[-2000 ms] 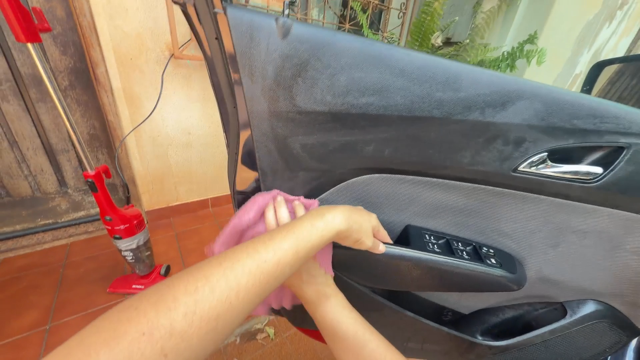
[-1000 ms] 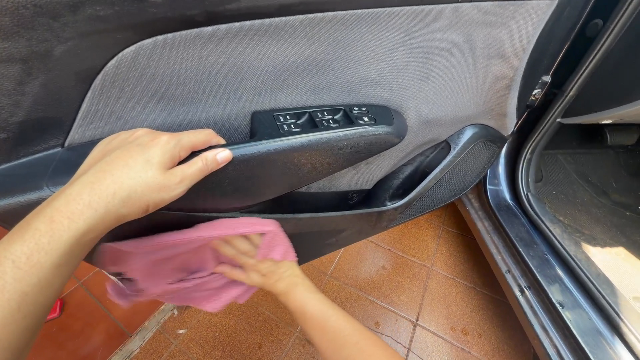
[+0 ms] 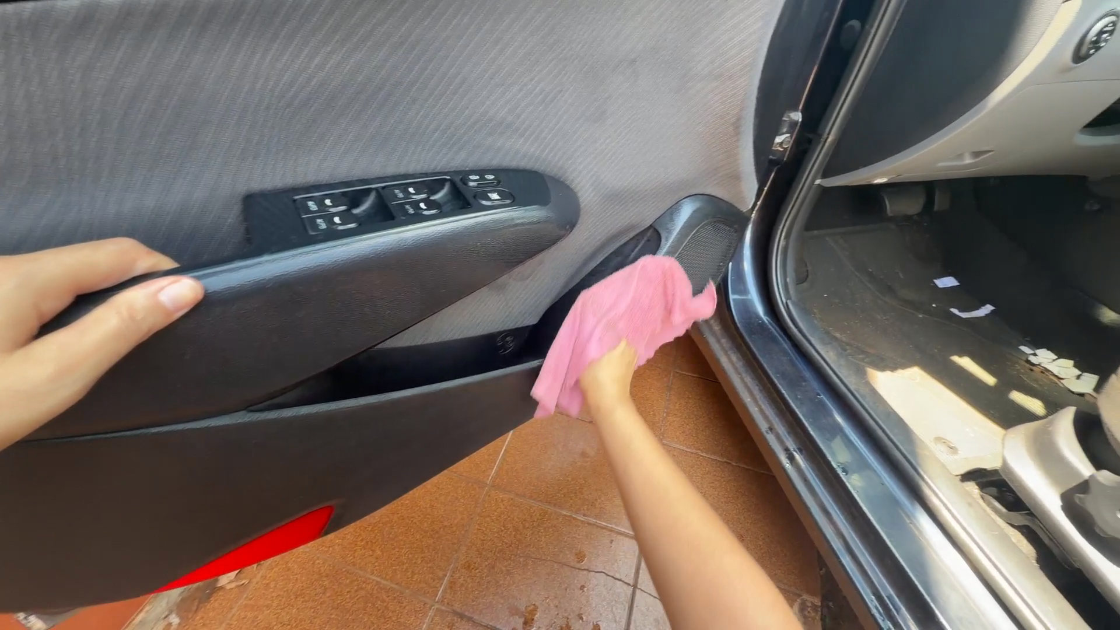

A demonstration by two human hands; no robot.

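My left hand (image 3: 83, 324) grips the black armrest (image 3: 350, 297) of a car door at the left, thumb on its near side and fingers over the top. My right hand (image 3: 610, 372) holds a pink cloth (image 3: 626, 315) against the lower front of the door panel, by the speaker grille (image 3: 707, 249); the cloth hides most of its fingers. Between the hands run the window switches (image 3: 381, 206), set in the armrest top, and the door pocket (image 3: 420, 359) below. Grey ribbed fabric (image 3: 437, 87) covers the panel above.
The door sill (image 3: 840, 472) and door frame stand to the right, with the car's floor (image 3: 927, 324) beyond, holding small pale scraps. A seat base (image 3: 1050, 464) shows at the lower right. Brown floor tiles (image 3: 525, 516) lie under the door, which has a red reflector (image 3: 262, 547) low down.
My right hand has carried the pink cloth from under the armrest toward the speaker end of the door. My left hand stays on the armrest. The view has swung right, toward the car's interior.
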